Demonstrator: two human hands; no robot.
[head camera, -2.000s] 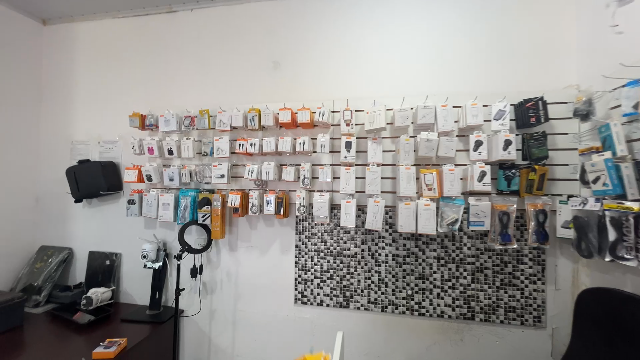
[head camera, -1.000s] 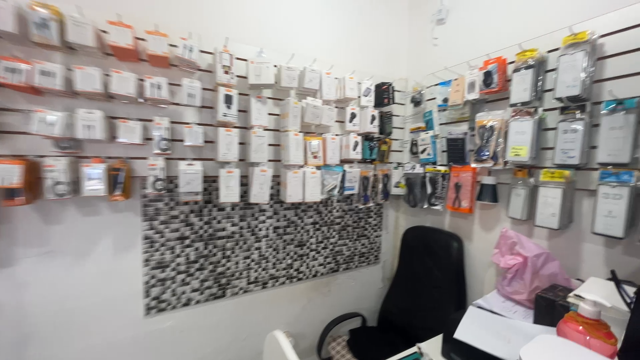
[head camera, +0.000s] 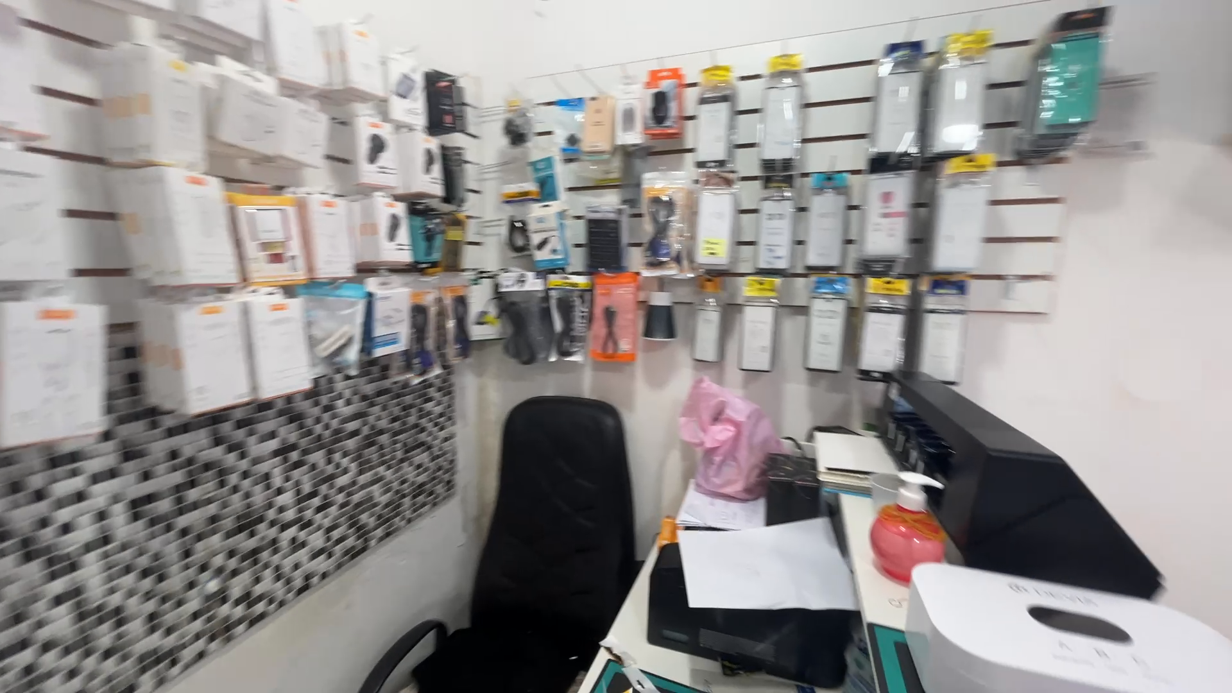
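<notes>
Neither my left hand nor my right hand shows in the head view. Closest to the camera, at the lower right, is a white box-shaped device (head camera: 1059, 630) with an oval opening on top. Behind it stands a pink-red pump bottle (head camera: 907, 539) with a white pump head. A black printer-like machine (head camera: 751, 635) sits left of the bottle, with white paper sheets (head camera: 770, 568) lying on it. A pink plastic bag (head camera: 727, 443) rests farther back, beside a small dark box (head camera: 793, 489).
A black office chair (head camera: 558, 510) with an armrest stands left of the white desk (head camera: 626, 616). A large black angular case (head camera: 1030, 491) is at the right. Packaged phone accessories (head camera: 197, 226) hang on slatted wall panels, above a black-and-white mosaic panel (head camera: 241, 520).
The view has swung far to the right and down, bringing the desk, chair and corner into sight. No hand appears in any frame.
</notes>
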